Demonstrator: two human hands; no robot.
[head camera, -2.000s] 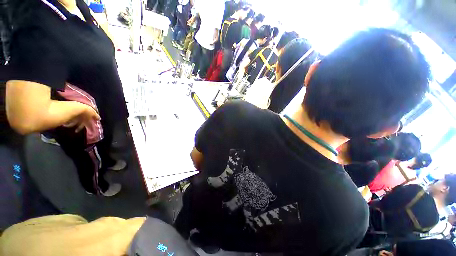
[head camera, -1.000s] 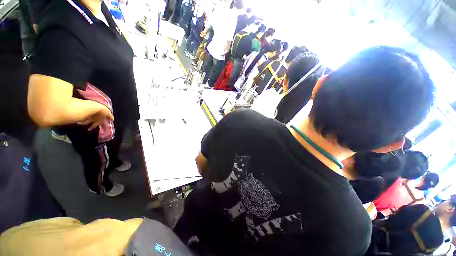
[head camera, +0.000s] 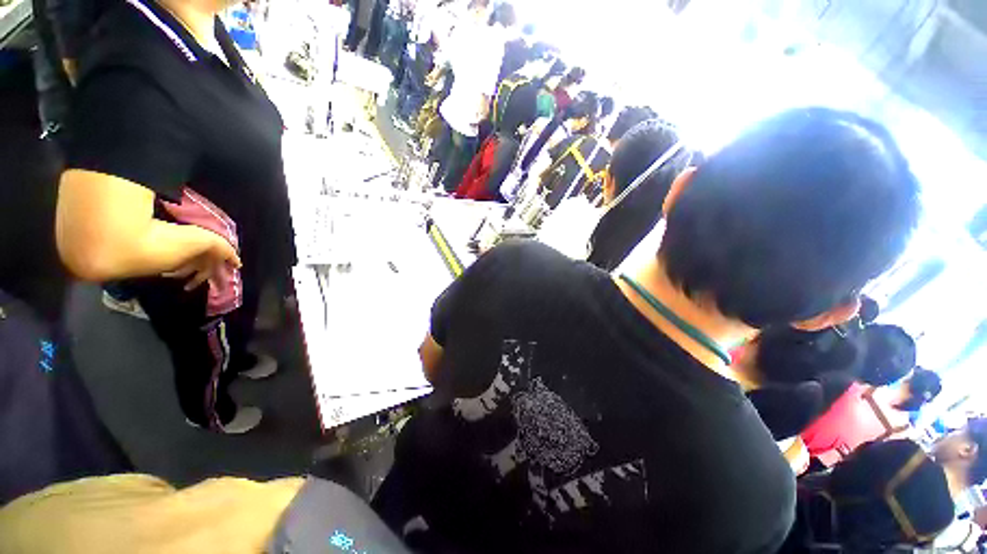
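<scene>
Neither of my hands can be made out. A bulky tan shape, perhaps a sleeve, cloth or forearm, crosses the bottom left edge. It meets dark grey-blue cloth with a small light-blue mark. More such cloth shows at the left edge. Nearest in front stands a person in a black T-shirt with a grey print, back turned to me. A white table with a thin dark edge lies beyond, partly hidden by this person.
At left a person in a black polo has a hand on a maroon-pink garment at the waist. A yellow-black strip and metal fixtures lie on the tables. Several people stand in rows behind and at right.
Over the two seconds the view shifts slightly, so the polo person sits a little further right than at first. The people keep nearly the same poses.
</scene>
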